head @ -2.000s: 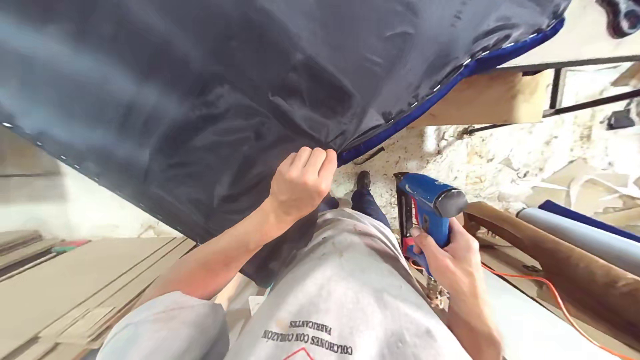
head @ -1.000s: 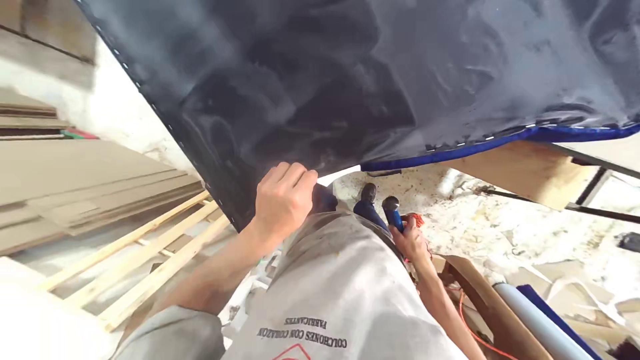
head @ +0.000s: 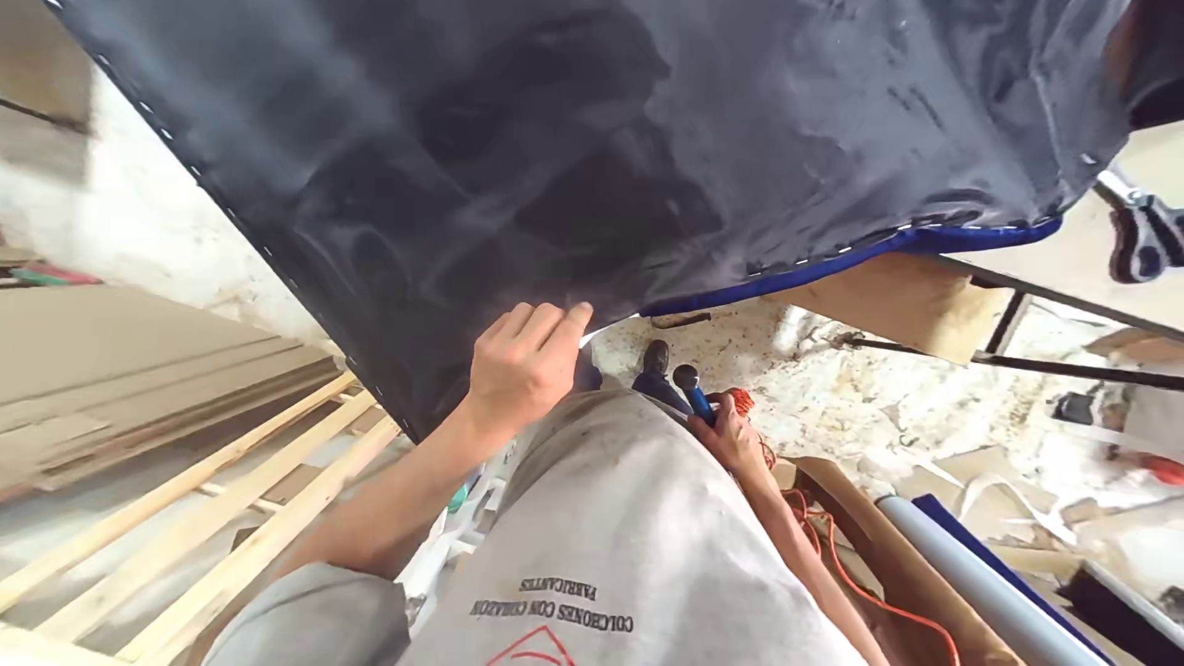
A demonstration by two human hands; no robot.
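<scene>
My left hand (head: pixel 525 370) grips the near edge of a dark, shiny sheet (head: pixel 555 166) with its fingers bent over it. Staples run along the sheet's left border and along its right near border, where blue fabric (head: pixel 786 279) shows beneath. Low beside my right leg, my right hand (head: pixel 733 437) is closed around the blue staple gun (head: pixel 696 393); only part of the tool shows. An orange hose (head: pixel 888 606) runs below that hand.
Wooden slats (head: pixel 213 499) and stacked brown boards (head: pixel 139 370) lie at left. Scissors (head: pixel 1145 231) rest on a pale surface at right. A cardboard box (head: pixel 879 546), a pale roll (head: pixel 971 573) and scraps are at lower right. The floor (head: pixel 814 370) bears debris.
My right hand has lowered the staple gun, which stood higher and in fuller view two seconds ago. My left hand still holds the sheet's edge. The view has turned.
</scene>
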